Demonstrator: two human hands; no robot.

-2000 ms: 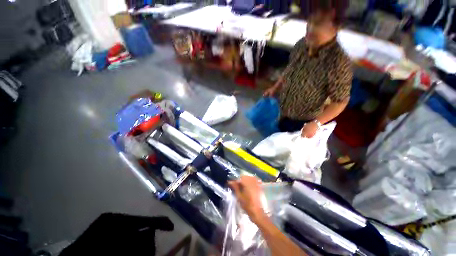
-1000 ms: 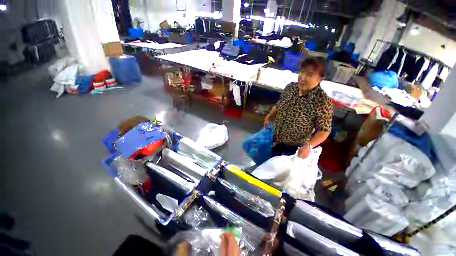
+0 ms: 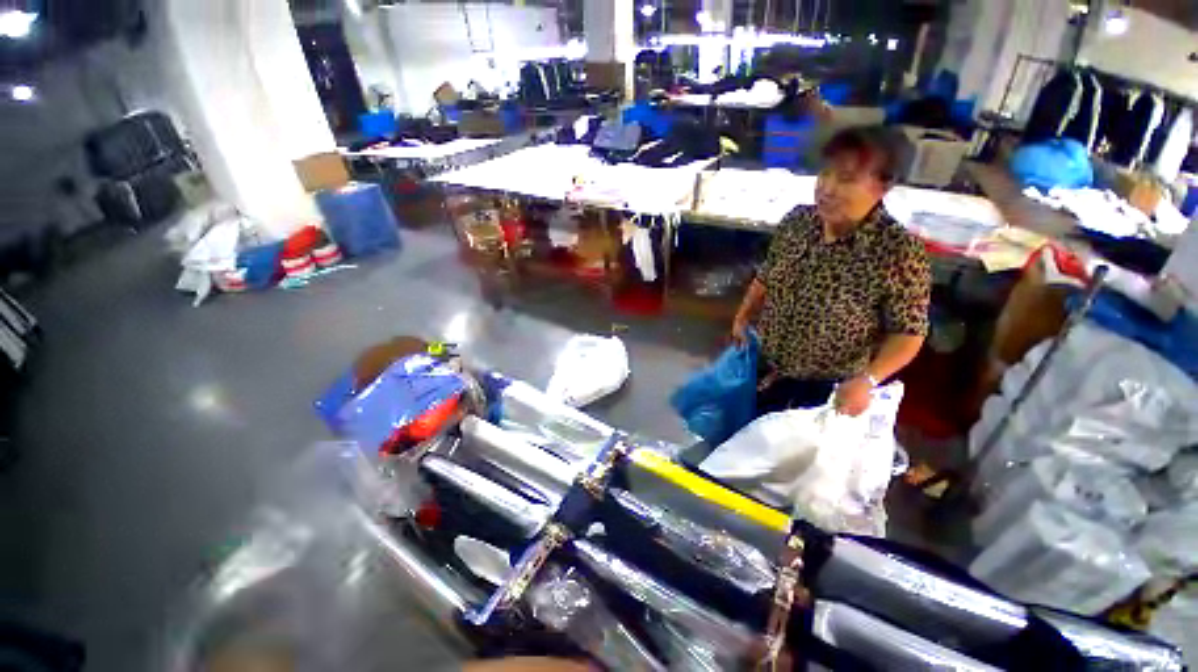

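A clear garment bag (image 3: 296, 565) shows as a see-through blur at the lower left, over the floor beside the low rack. The low rack (image 3: 532, 571) runs diagonally below me, with long shiny silvery plastic strips (image 3: 926, 588) lying in rows and a yellow strip (image 3: 709, 491) along its far side. At the bottom edge, a blurred skin-toned patch at left seems to be my left hand (image 3: 250, 655); another, near the middle, seems to be my right hand or forearm (image 3: 532, 666). Both are cut off; their fingers and grip cannot be made out.
A person (image 3: 847, 295) stands across the rack, holding a blue bag (image 3: 720, 391) and white plastic (image 3: 841, 460). A blue bundle with red (image 3: 401, 400) lies at the rack's far end. A white sack (image 3: 587, 369) is on the floor. Bagged pale garments (image 3: 1077, 460) hang at right; white worktables (image 3: 578, 175) stand behind.
My hands have dropped to the bottom edge from over the rack. Clear plastic now spreads blurred at the lower left. The view has tilted up since the first frame, showing more of the room.
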